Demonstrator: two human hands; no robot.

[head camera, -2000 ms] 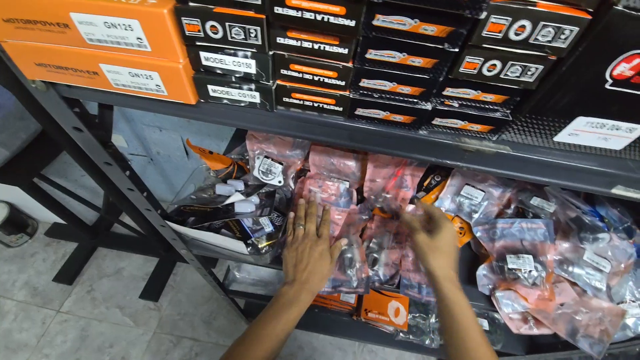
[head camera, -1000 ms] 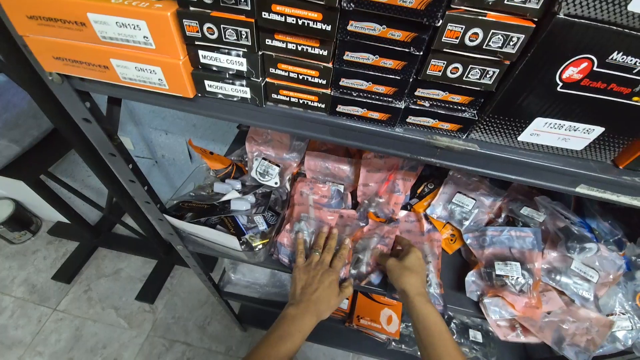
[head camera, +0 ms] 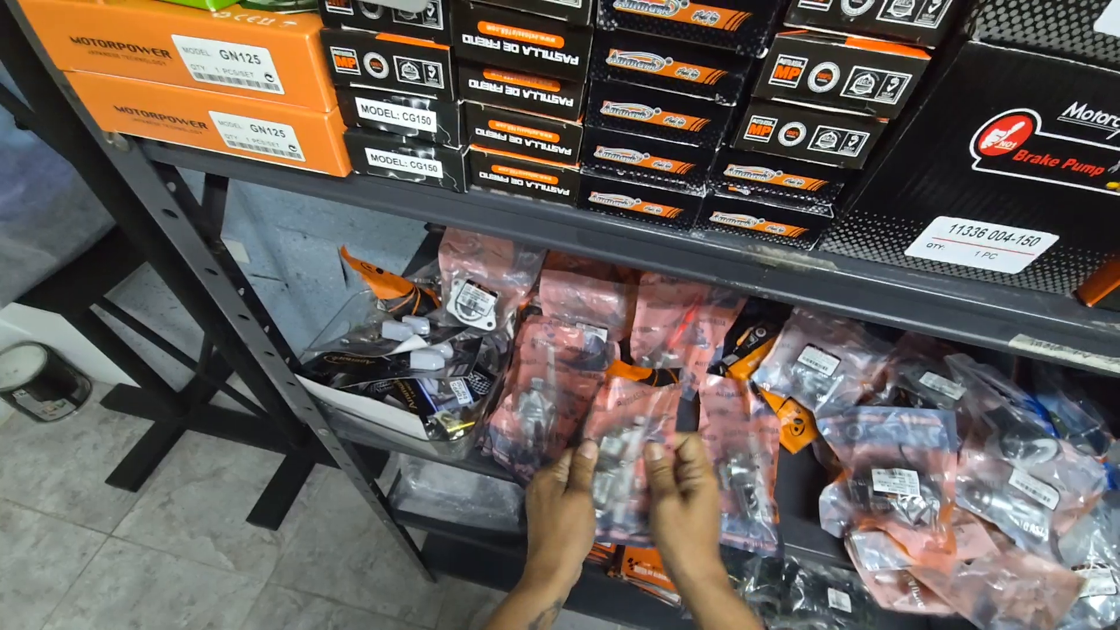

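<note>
Both hands pinch one pink-tinted clear plastic bag of metal parts (head camera: 626, 420) at the front of the middle shelf. My left hand (head camera: 562, 507) grips its left side, thumb on top; my right hand (head camera: 685, 503) grips its right side. Another pink bag with a metal part (head camera: 547, 394) lies just left of it, and a further one (head camera: 744, 464) lies to the right of my right hand. Behind them are more pink bags (head camera: 584, 297) and a bag with a flat metal gasket or flange (head camera: 475, 302).
A clear bin of packaged parts (head camera: 376, 407) stands at the shelf's left end. Labelled bags (head camera: 901, 464) pile up at right. The upper shelf's metal edge (head camera: 525, 214) runs above the hands, holding orange boxes (head camera: 210, 131) and black boxes (head camera: 652, 118). An orange box (head camera: 643, 564) sits below.
My left hand, spread flat on the bags before, now grips a bag's left side. My right hand has closed on the same bag's right side. The view has shifted somewhat.
</note>
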